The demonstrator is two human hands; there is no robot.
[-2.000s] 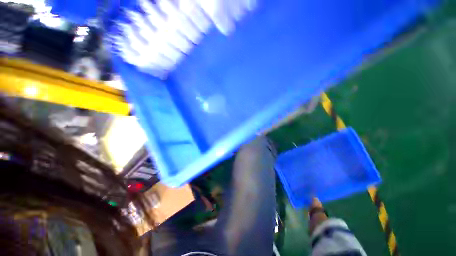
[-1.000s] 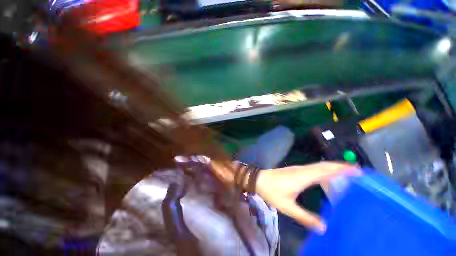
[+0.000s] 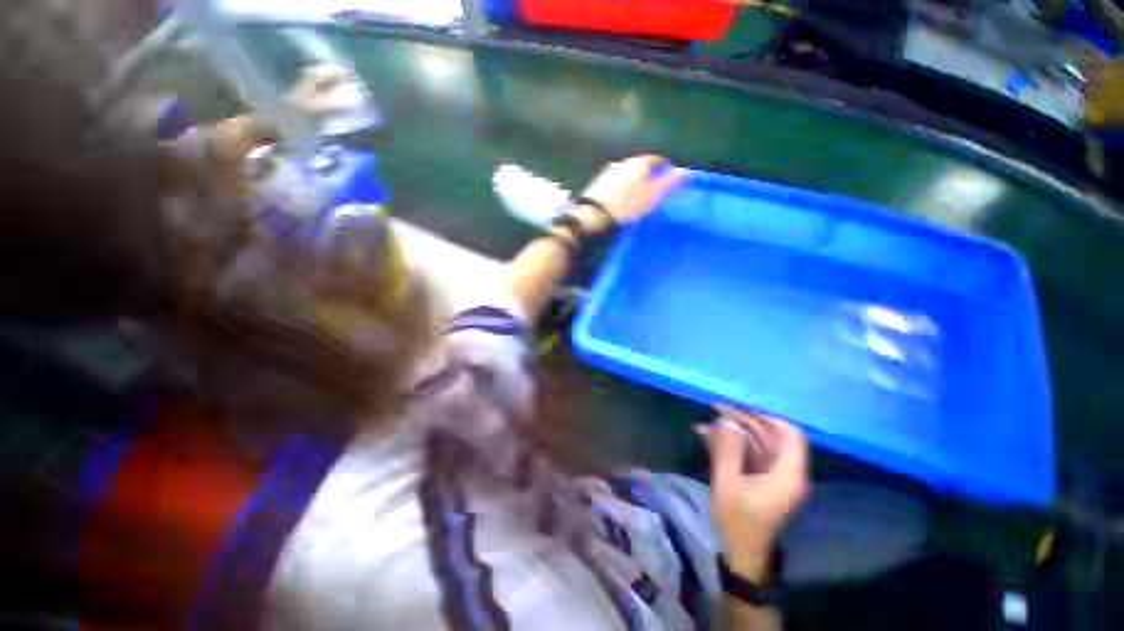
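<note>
A blue tote [image 3: 740, 296], large and shallow, is tilted in front of me. Its bare floor shows, with a few blurred pale spots [image 3: 894, 351] at the right that may be white parts or glare. My left hand [image 3: 631, 191], with dark bands at the wrist, grips the tote's far left corner. My right hand [image 3: 761, 475], with a dark band at the wrist, has its fingers curled at the near rim and seems to grip it. Its fingertips are blurred.
A green conveyor belt [image 3: 555, 117] runs behind the tote. A red bin [image 3: 629, 15] stands beyond it. Another person's patterned clothing or arm [image 3: 333, 111] seems to show blurred at the upper left. A white oblong thing [image 3: 528, 195] lies near my left wrist.
The view has swung from the totes at the right to the belt. The blue tote has moved up and fully into view. My left hand now holds its far corner, and my right hand has appeared at its near rim.
</note>
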